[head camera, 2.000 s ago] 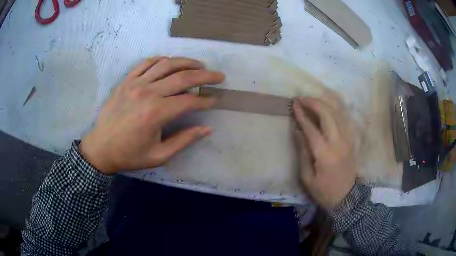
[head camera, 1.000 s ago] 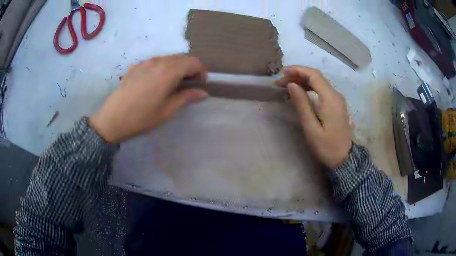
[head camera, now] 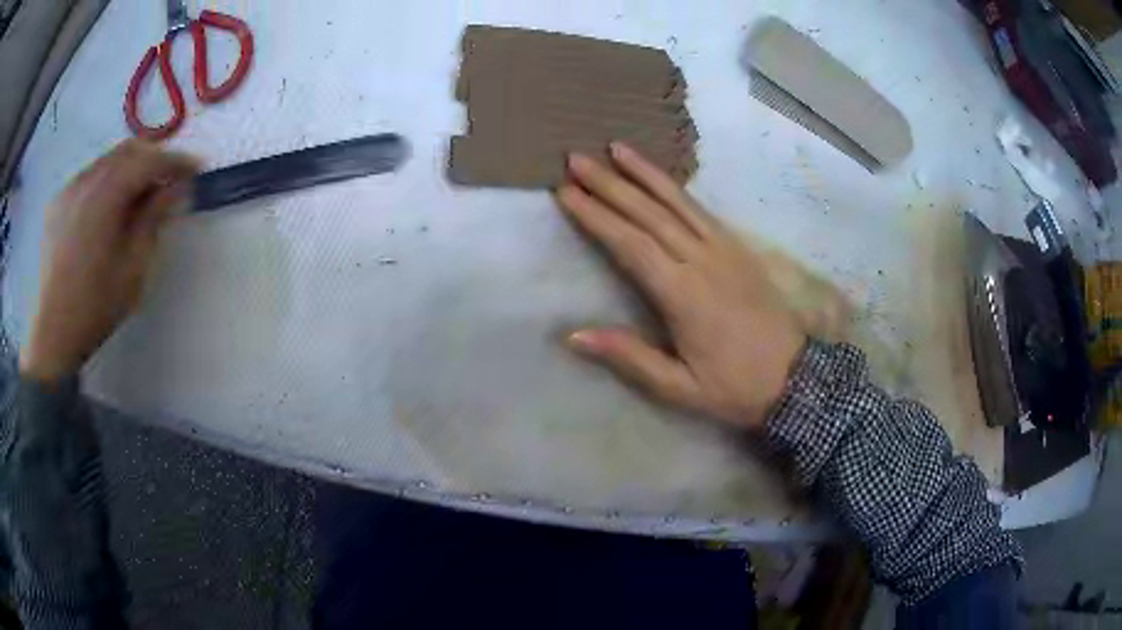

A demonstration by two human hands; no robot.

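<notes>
My left hand [head camera: 108, 252], slightly blurred, is at the far left and holds one end of a dark, flat pressing template [head camera: 302, 170], which points right. My right hand [head camera: 689, 289] lies palm down with fingers spread. Its fingertips touch the lower edge of the pile of folded brown strips [head camera: 554, 105] at top centre. The strips overlap in ridged rows with an uneven right edge. My right hand grips nothing that I can see.
Red-handled scissors [head camera: 224, 59] lie at upper left. A pale stack of fabric blanks [head camera: 827, 92] lies at upper right. The iron [head camera: 1040, 326] is parked at right on a dark pad [head camera: 1046, 458]. Yellow and dark red items are at the right edge. The table's rounded edge [head camera: 492, 502] runs in front.
The brown strip held between both hands is now at the pile's lower edge. My left hand has moved far left with the dark template. My right hand has moved left and flattened out.
</notes>
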